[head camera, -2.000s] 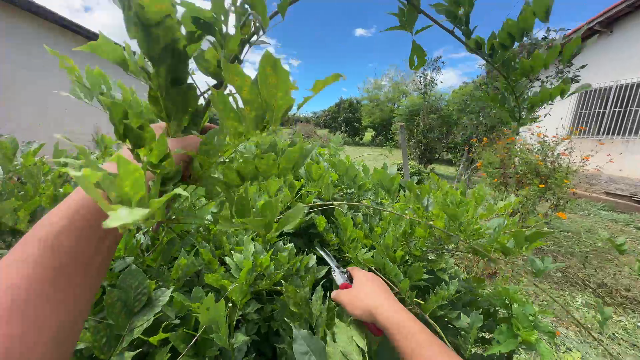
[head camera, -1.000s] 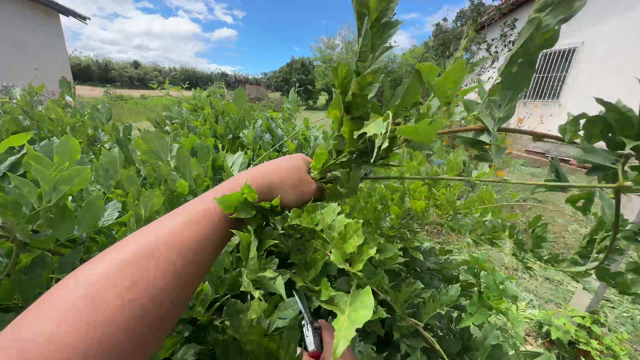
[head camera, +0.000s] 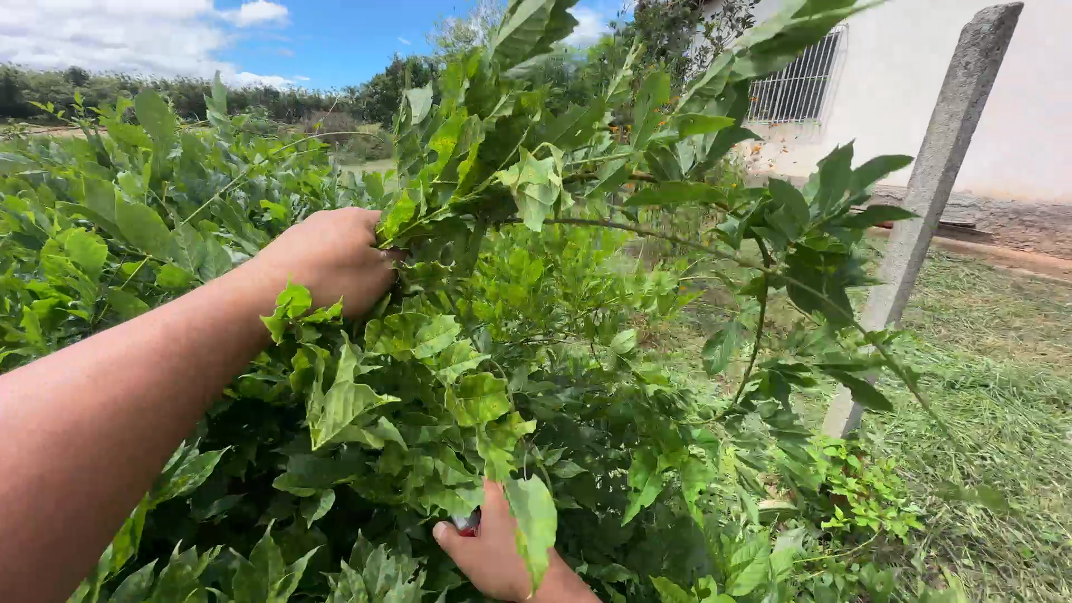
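My left hand (head camera: 339, 261) is closed around a bunch of leafy green branches (head camera: 469, 180), whose long stems arch out to the right. Lower down, near the bottom centre, my right hand (head camera: 494, 544) grips red-handled pruning shears (head camera: 469, 523). Leaves cover their blades, and only a bit of the red and metal part shows by my thumb. Dense foliage of the bush (head camera: 276, 494) surrounds both hands, with drooping leaves hanging between them.
A leaning concrete post (head camera: 934, 176) rises on the right. Behind it stands a pale wall (head camera: 1013, 109) with a barred window (head camera: 796, 79). Cut grass (head camera: 988, 377) covers the ground at right. Trees line the background.
The view has turned to the right, bringing the concrete post into full sight. My left hand, raised at the upper left two seconds ago, is now lower with the branches. The shears' blades have gone behind leaves.
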